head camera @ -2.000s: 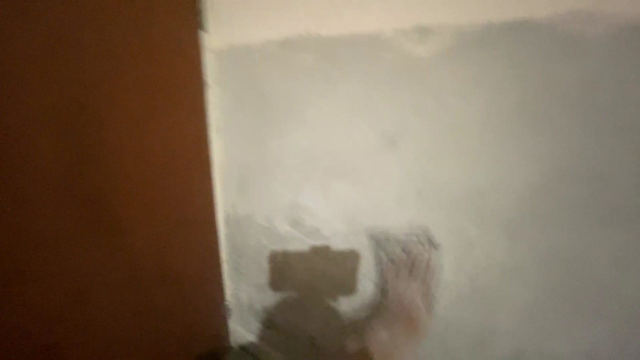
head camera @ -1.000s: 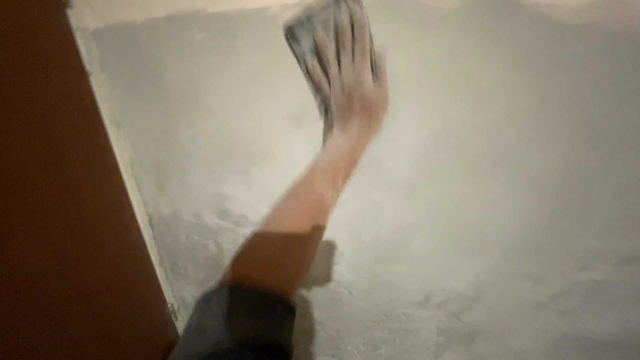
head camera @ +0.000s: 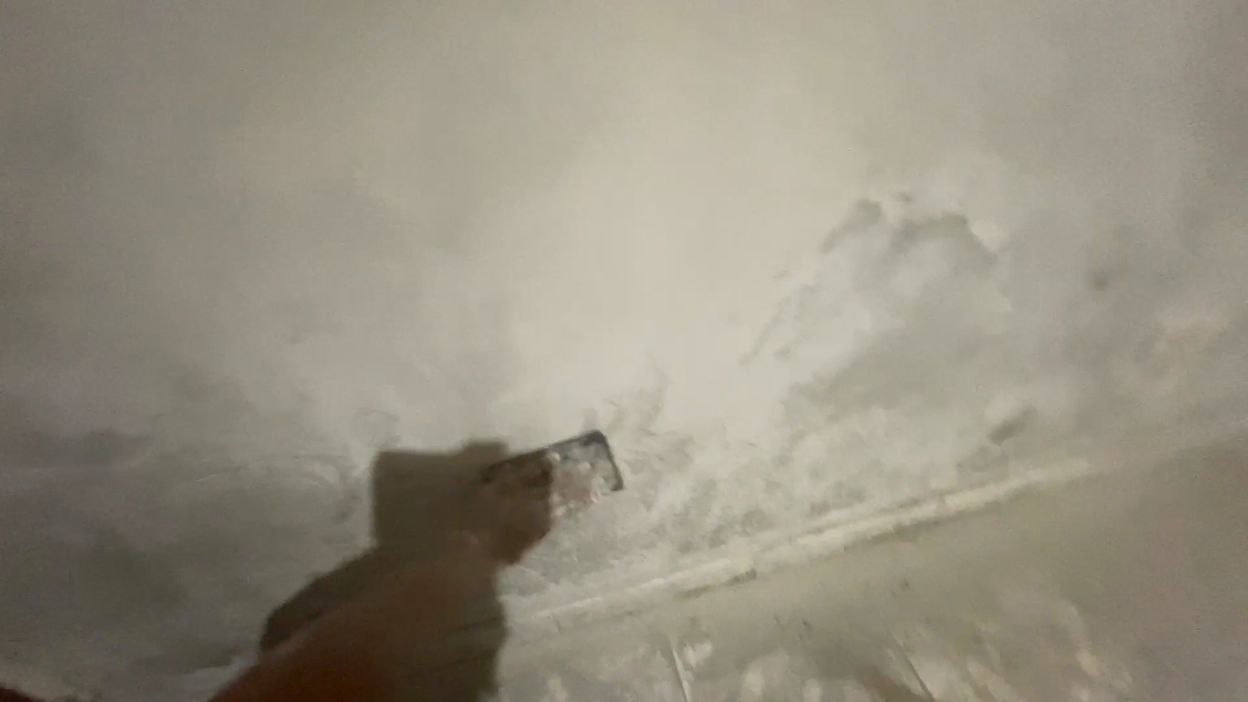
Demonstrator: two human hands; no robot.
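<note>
My left hand [head camera: 522, 507] is low in the view, left of centre, blurred and partly in shadow. It is pressed over a flat rectangular hand pad with dark edges [head camera: 591, 460], whose far end shows past the fingers. The pad lies against a grey-white plastered wall [head camera: 663, 244]. How the thumb grips the pad is hidden. The forearm [head camera: 361, 634] reaches up from the bottom left. My right hand is out of view.
A pale raised ridge [head camera: 877, 522] runs slantwise along the wall's lower edge, with a streaked, rough surface [head camera: 780, 653] below it. Darker uneven patches [head camera: 936, 244] mark the plaster at right. A shadow [head camera: 419, 487] falls around the hand.
The hand with the pad has gone from high on the plaster to low down, near the pale ridge. The view has shifted a lot, and the brown panel at left is out of sight.
</note>
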